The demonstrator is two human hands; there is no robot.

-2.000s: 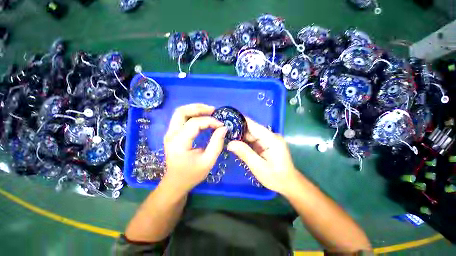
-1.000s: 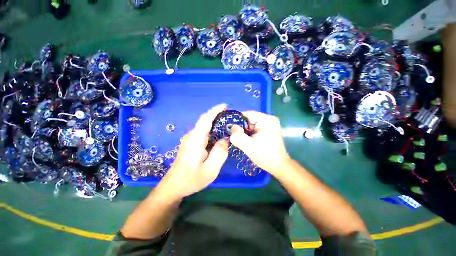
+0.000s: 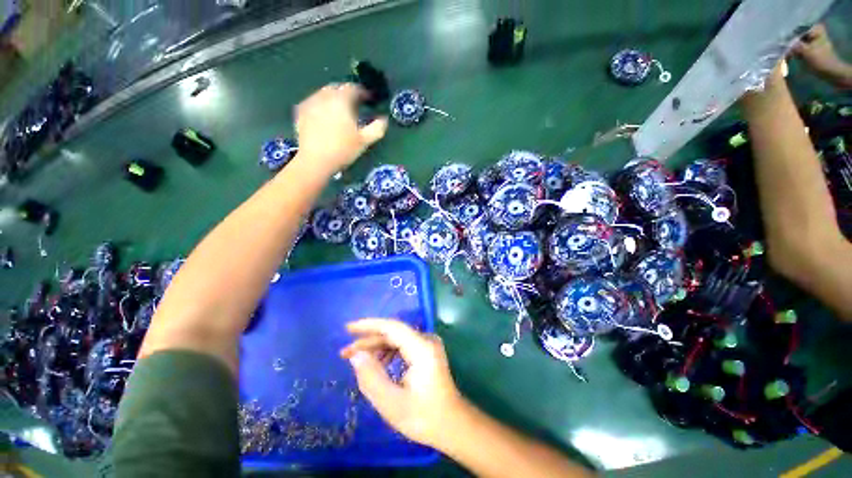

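My left hand [image 3: 332, 128] reaches over the far green surface, blurred, thumb apart from fingers. A black motor unit [image 3: 370, 82] is at its fingertips; I cannot tell whether they touch. A blue-silver motor unit [image 3: 408, 107] lies right of the hand. My right hand [image 3: 411, 383] is above the right part of the blue tray [image 3: 322, 275], fingers curled. Something small and blue-silver shows between its fingers; I cannot tell if it is held. Metal rings [image 3: 294, 425] lie in the tray's near part, with two loose rings [image 3: 404, 285] near the far right corner.
Blue-silver units [image 3: 515, 254] are heaped right of and beyond the tray, with more at left [image 3: 103, 355]. Black units [image 3: 192, 146] stand spaced along the surface. A pale metal post [image 3: 719, 84] rises at right, beside another person's arm [image 3: 794, 177] and a dark heap [image 3: 729, 364].
The view has shifted. The two hands have parted: the left has moved far forward, the right has stayed over the tray. The motor unit is no longer held between both hands.
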